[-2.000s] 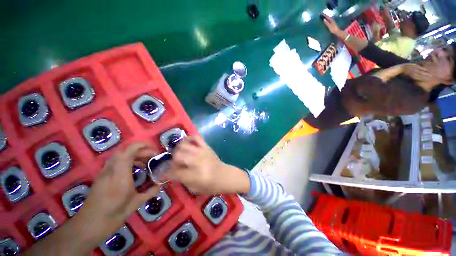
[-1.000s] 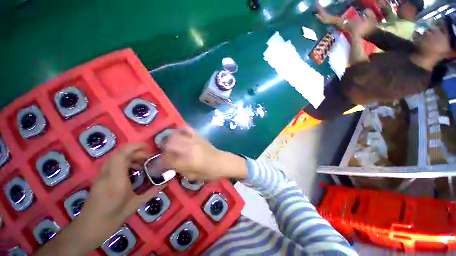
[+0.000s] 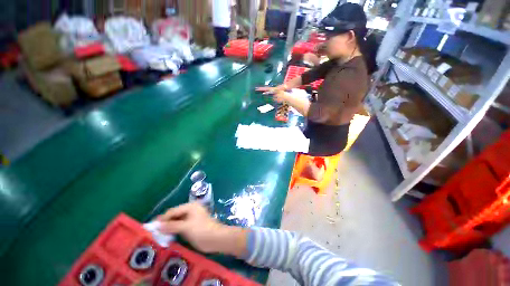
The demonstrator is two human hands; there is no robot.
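Note:
My right hand [image 3: 196, 228] is over the top corner of the red tray [image 3: 109, 237] and pinches a small white cloth [image 3: 159, 233]. The cloth is slightly blurred. Below it, watch bodies [image 3: 142, 257] with dark round centres sit in the tray's square pockets; the tray is cut off by the bottom edge. A whitish bottle [image 3: 200, 193] with its round lid flipped open stands just beyond my right hand, its lower part partly hidden. My left hand cannot be made out in the frame.
Shiny clear scraps [image 3: 246, 205] lie right of the bottle on the green belt [image 3: 140, 162]. White sheets [image 3: 268, 138] lie farther up, near a seated coworker [image 3: 338, 84]. Shelves [image 3: 447, 100] and red crates [image 3: 470, 187] are at the right; cartons [image 3: 92, 70] at the far left.
The view has tilted up and along the belt. My right hand has moved from the watch body to the tray's top corner, holding the cloth. My left hand has left the view.

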